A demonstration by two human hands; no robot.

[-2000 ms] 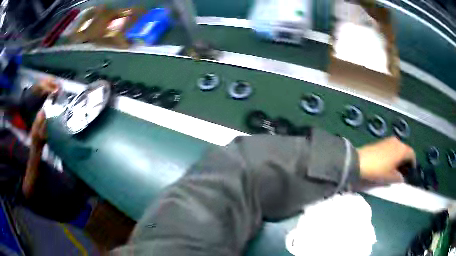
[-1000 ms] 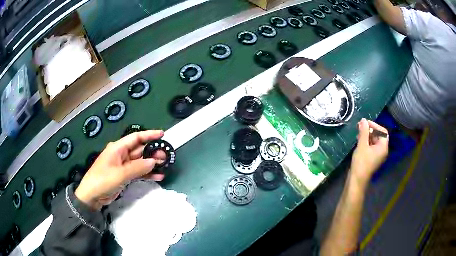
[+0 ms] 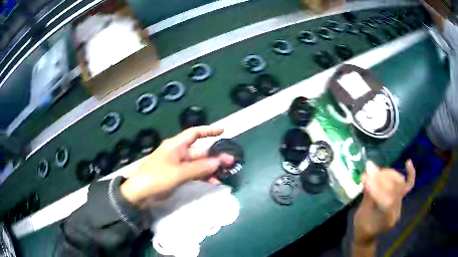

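Observation:
My left hand (image 3: pixel 170 163) holds a black ring part (image 3: pixel 226 156) by its edge, fingers around it and a fingertip over its centre hole. The part is above the green work surface, beside a bright pile of thin white C-shaped pieces (image 3: pixel 193 221). My right hand (image 3: pixel 384 198) is blurred at the lower right, with one finger raised and its other fingertips by the edge of the green sheet (image 3: pixel 334 128). Whether it holds a tool cannot be seen. A pale C-shaped piece (image 3: pixel 355 150) lies on the green sheet.
Black and grey slotted discs (image 3: pixel 284 189) and stacked black parts (image 3: pixel 296 144) lie between my hands. An oval unit (image 3: pixel 374 118) sits beyond the green sheet. Rows of rings (image 3: pixel 174 91) lie on the belt. A cardboard box (image 3: pixel 123 70) stands at upper left. Another person's sleeve (image 3: pixel 444 118) shows at right.
Since one second ago the view has shifted, and things appear farther right. My left hand still holds the black ring. My right hand has come closer to the green sheet.

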